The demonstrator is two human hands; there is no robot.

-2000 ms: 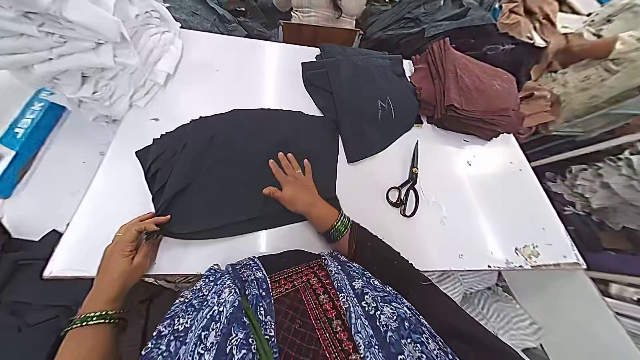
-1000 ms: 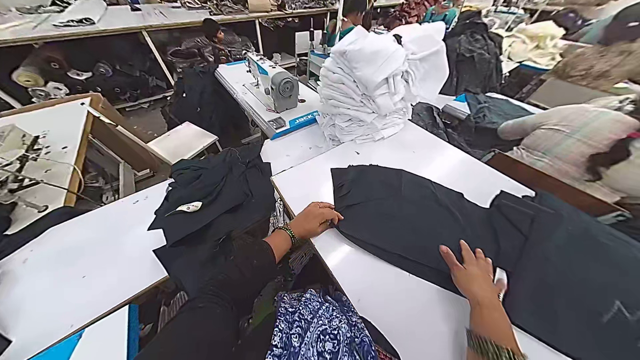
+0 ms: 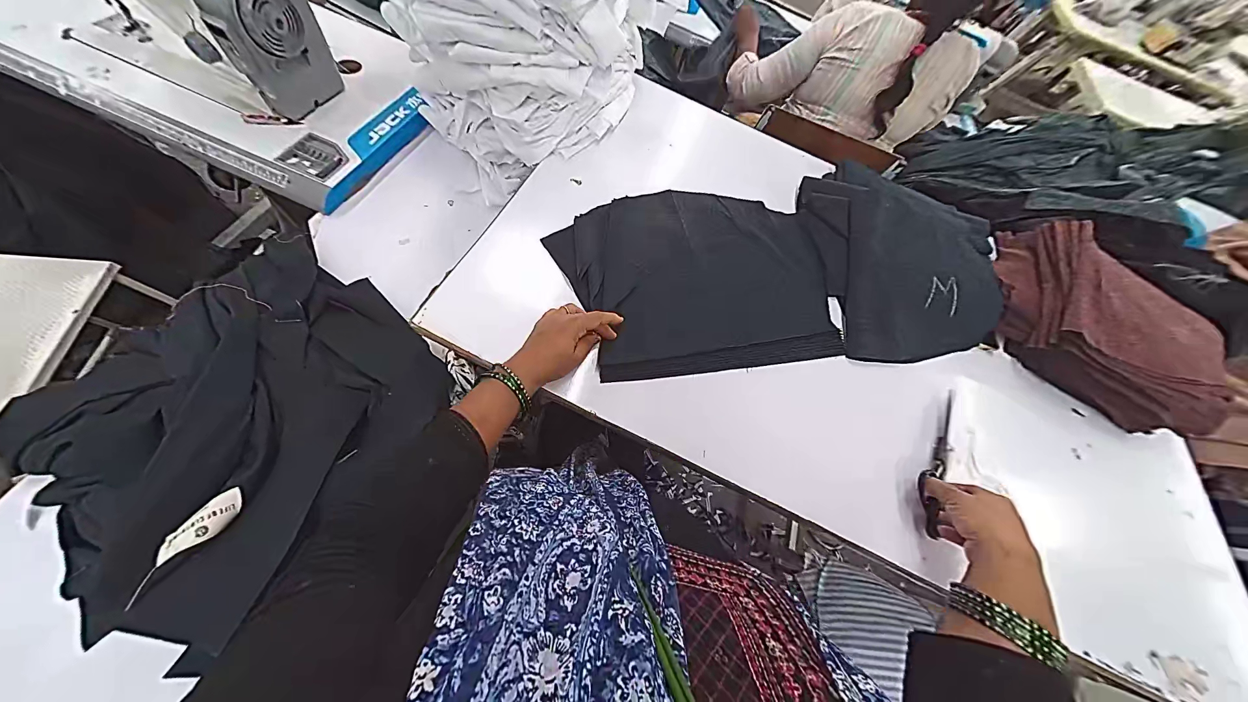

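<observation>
A stack of dark cut fabric pieces (image 3: 712, 283) lies on the white table. My left hand (image 3: 570, 341) pinches the stack's near left corner between thumb and fingers. A second dark stack (image 3: 912, 263) with a chalk mark adjoins it on the right. Near the table's front edge, my right hand (image 3: 960, 512) has its fingers on the handles of a pair of fabric scissors (image 3: 938, 468), whose blades point away from me. Whether the fingers are through the handle loops cannot be told. Folded maroon fabric (image 3: 1111, 312) sits beyond, at the right.
White fabric is heaped (image 3: 531, 78) at the table's far left, beside a sewing machine (image 3: 273, 49). Dark garments (image 3: 224, 419) are piled at my left. A seated person (image 3: 829, 68) is beyond the table, near more dark cloth (image 3: 1072, 166).
My right hand has left the dark stack and is now at the scissors. My left hand remains at the stack's corner. The view has swung left and partly back.
</observation>
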